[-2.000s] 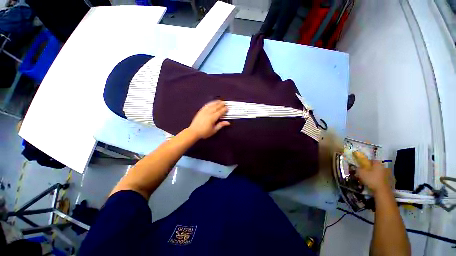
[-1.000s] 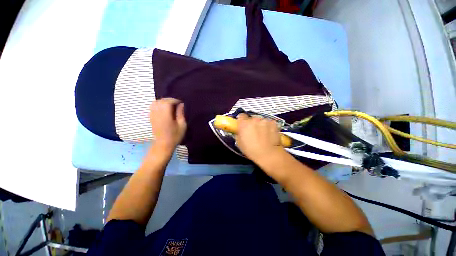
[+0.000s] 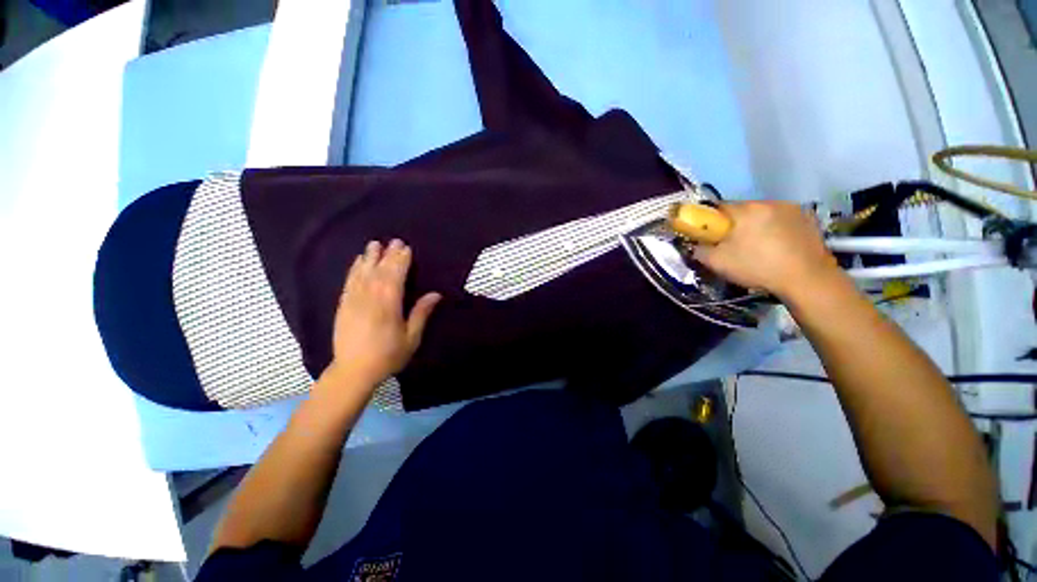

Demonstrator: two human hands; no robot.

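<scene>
A dark maroon top [image 3: 432,205] lies flat on the light blue table, its pale striped hem band [image 3: 233,296] at the left over the navy rounded board. The striped placket [image 3: 557,244] runs up the chest to the right, its pointed end showing. My left hand [image 3: 381,313] rests flat on the lower body, fingers apart, holding nothing. My right hand [image 3: 768,244] grips the yellow handle of the steam iron [image 3: 677,262]. The iron lies on the top near the neck and covers part of the placket's upper end. The collar is mostly hidden.
A navy rounded pressing board [image 3: 131,301] projects at the left. A white tabletop [image 3: 57,341] lies beyond it, with a long white beam [image 3: 305,80] at the far side. Hoses and a black cord [image 3: 910,377] run at the right. One sleeve extends away from me.
The iron first came from the right edge onto the lower chest, then moved right toward the neck. My left hand shifted onto the lower body and opened flat. The camera view has shifted.
</scene>
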